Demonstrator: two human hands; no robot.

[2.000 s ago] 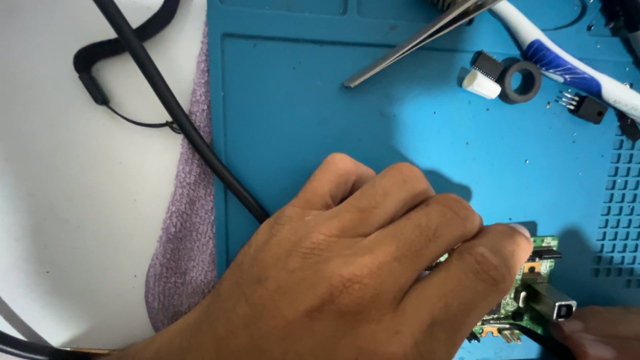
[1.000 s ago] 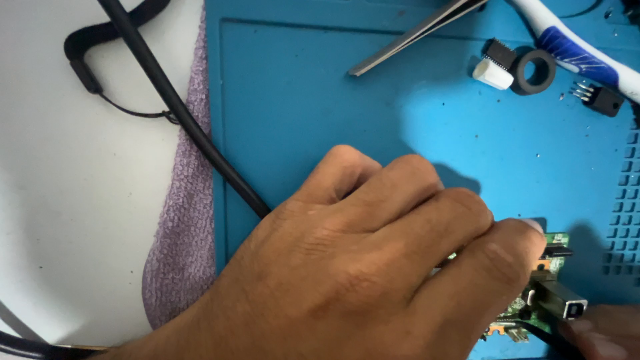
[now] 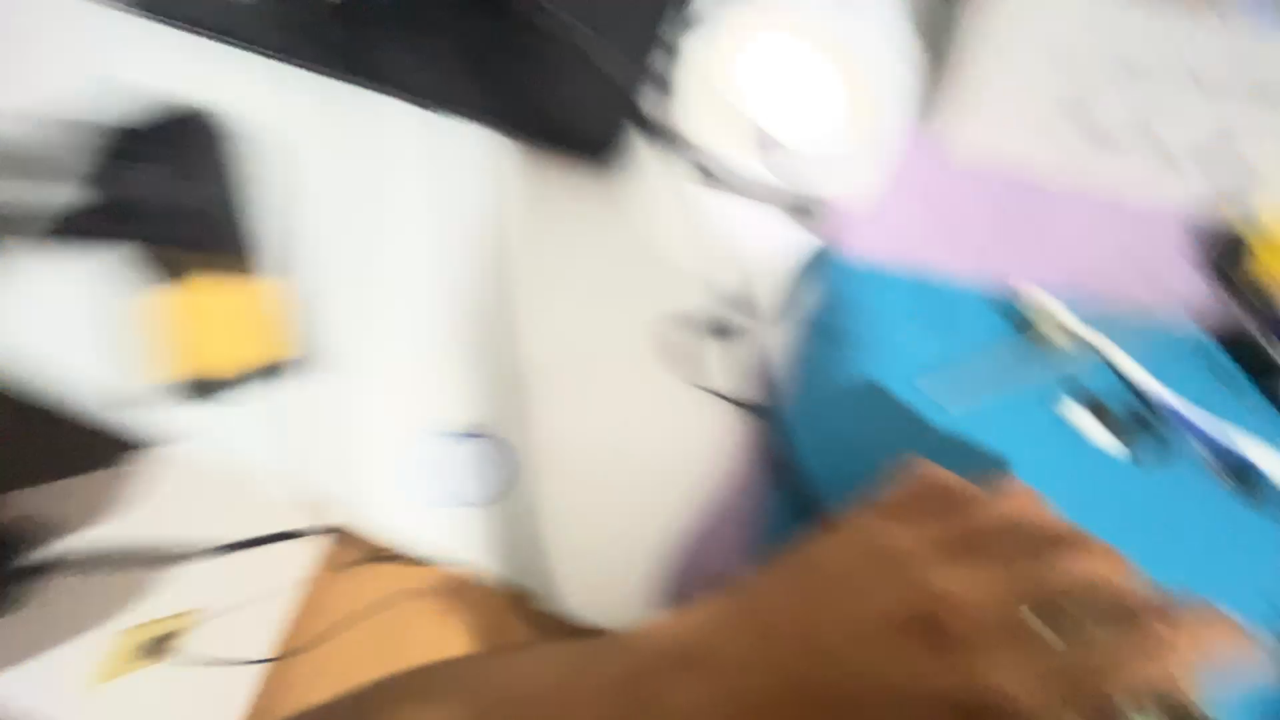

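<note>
The view is strongly blurred. My left hand (image 3: 1010, 580) reaches in from the bottom, low over the blue work mat (image 3: 1120, 490), its fingers toward the lower right corner. A small blurred piece of what may be the circuit board (image 3: 1150, 705) shows under its fingers; whether the hand grips it cannot be told. My right hand is out of view. Beyond the left hand a white and blue toothbrush-like handle (image 3: 1150, 380) lies on the mat, with a small white part (image 3: 1093, 427) beside it.
A bright round lamp (image 3: 790, 85) shines at the top, beside a large black object (image 3: 420, 60). Purple cloth (image 3: 1010, 230) lies behind the mat. At left are a yellow object (image 3: 225, 325) and a dark one (image 3: 175, 185); thin cables (image 3: 270, 540) run at lower left.
The view has swung far to the left, bringing in the lamp and yellow object. My right hand, seen earlier at the board's lower right, has left the view.
</note>
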